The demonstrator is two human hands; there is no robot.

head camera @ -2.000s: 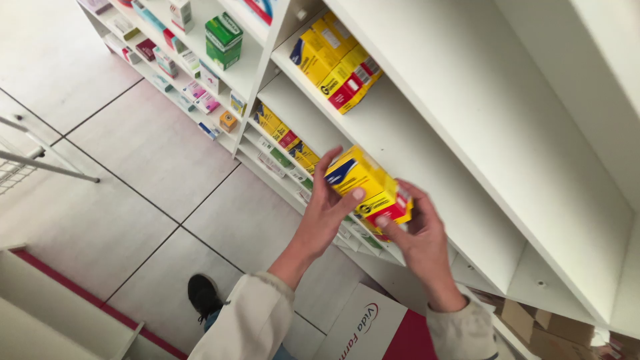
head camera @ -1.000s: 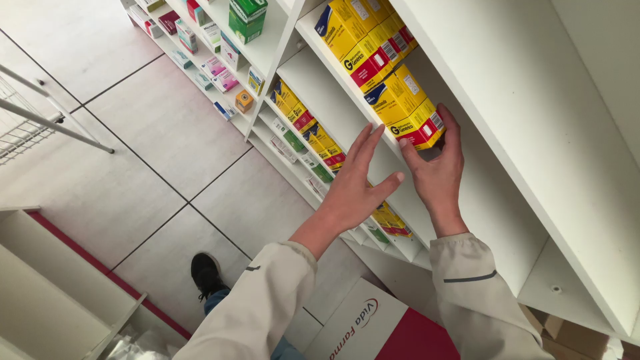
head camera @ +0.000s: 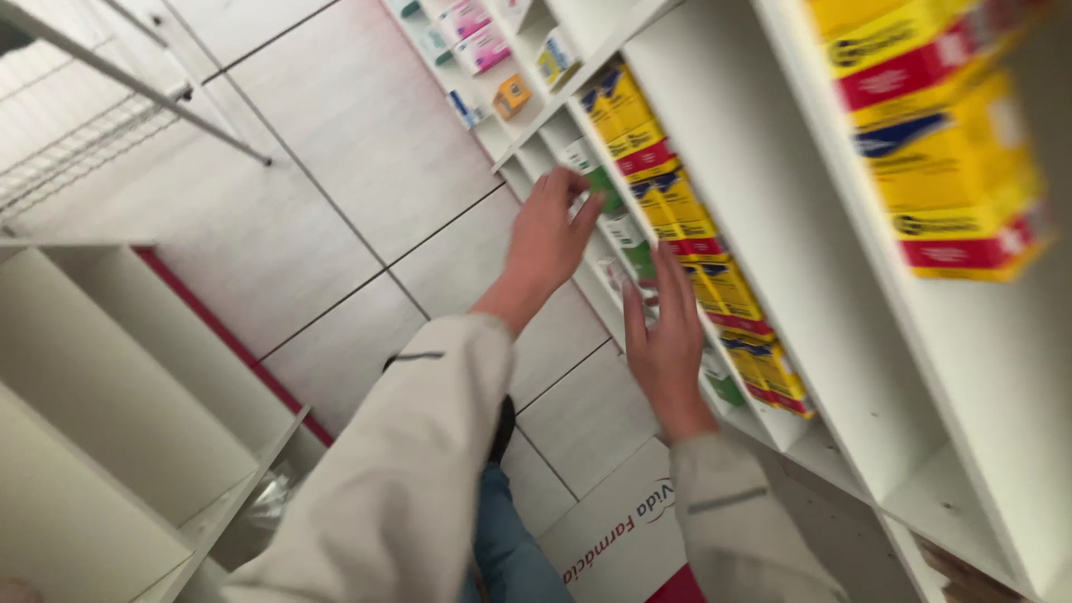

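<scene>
My left hand point(head camera: 550, 239) reaches over the lower shelves with its fingers bent and apart, near green and white boxes point(head camera: 634, 243). Beside it, to the right, my right hand point(head camera: 667, 347) has its fingers extended in front of the shelf edge, holding nothing. Rows of yellow medicine boxes with red and blue bands point(head camera: 674, 209) stand on the shelf just beyond my hands. On a higher shelf at the upper right, blurred yellow boxes point(head camera: 934, 180) stand together. Whether my left fingertips touch a box is unclear.
White shelving point(head camera: 796, 251) runs diagonally along the right. Pink boxes point(head camera: 483, 48) and an orange box point(head camera: 511, 96) are on shelves at the top. A wire rack point(head camera: 92, 126) is at upper left, a low white shelf unit point(head camera: 109, 360) at lower left, and a printed white-and-red panel point(head camera: 624, 536) below.
Two seconds ago both hands held a yellow box; a second ago my right hand was at it on the upper shelf. Now both hands are at the lower shelves. The view has shifted strongly.
</scene>
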